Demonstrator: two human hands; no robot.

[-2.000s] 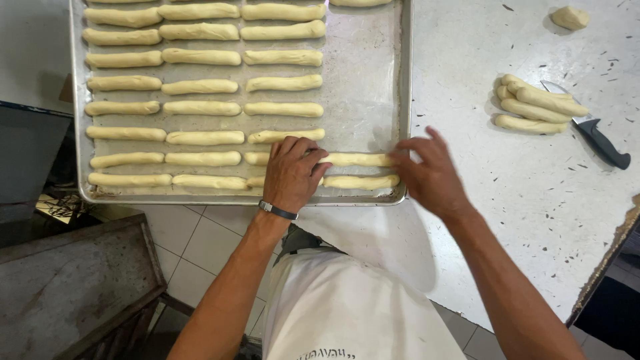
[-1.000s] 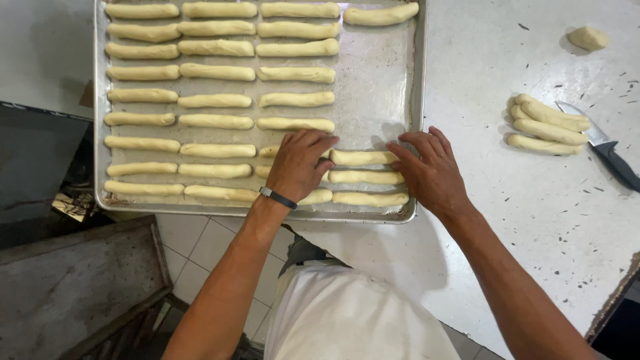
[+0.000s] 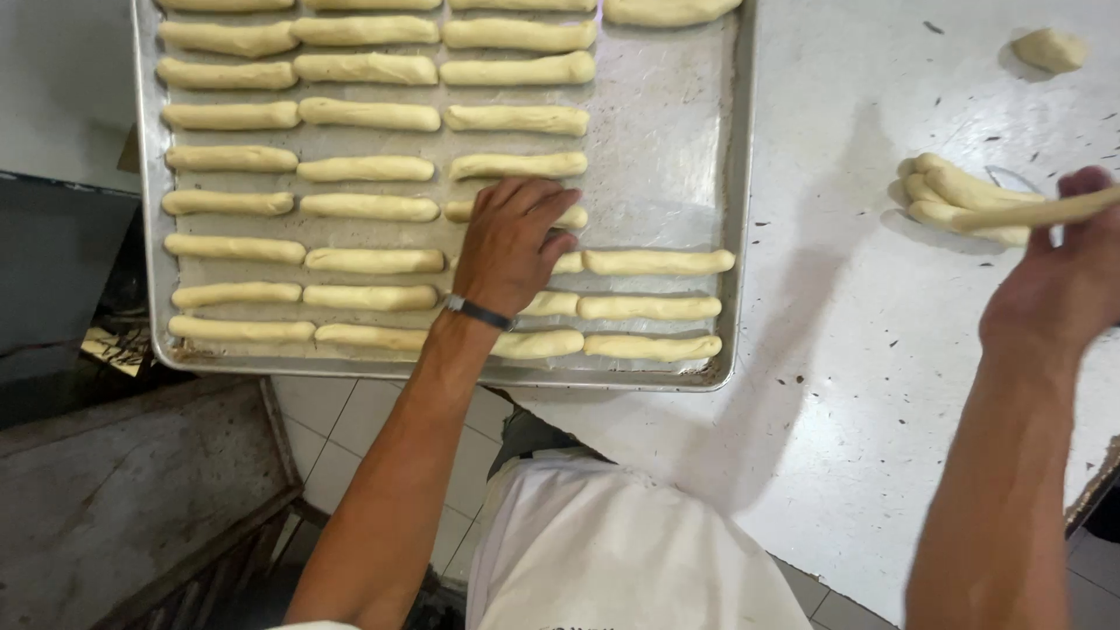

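Rows of pale dough sticks (image 3: 367, 114) lie on a metal baking tray (image 3: 742, 175). My left hand (image 3: 516, 241) rests over the third column with its fingers spread, above one stick, whose two ends show on either side; whether it presses on it is hard to tell. At the right, my right hand (image 3: 1054, 271) holds a dough stick (image 3: 1006, 214) between thumb and fingers. That stick passes in front of a small pile of dough sticks (image 3: 949, 184) on the white table. Part of a knife blade (image 3: 1011, 179) shows behind the pile; its handle is hidden.
A lump of dough (image 3: 1050, 51) sits on the white table (image 3: 840, 350) at the upper right. Dark specks are scattered over the tabletop. Below the tray's left part stands a worn, dark-framed panel (image 3: 149, 472) above the tiled floor (image 3: 337, 411).
My right hand has left the tray's right edge for the pile at the right and has taken hold of a dough stick. My left hand has moved slightly up the third column.
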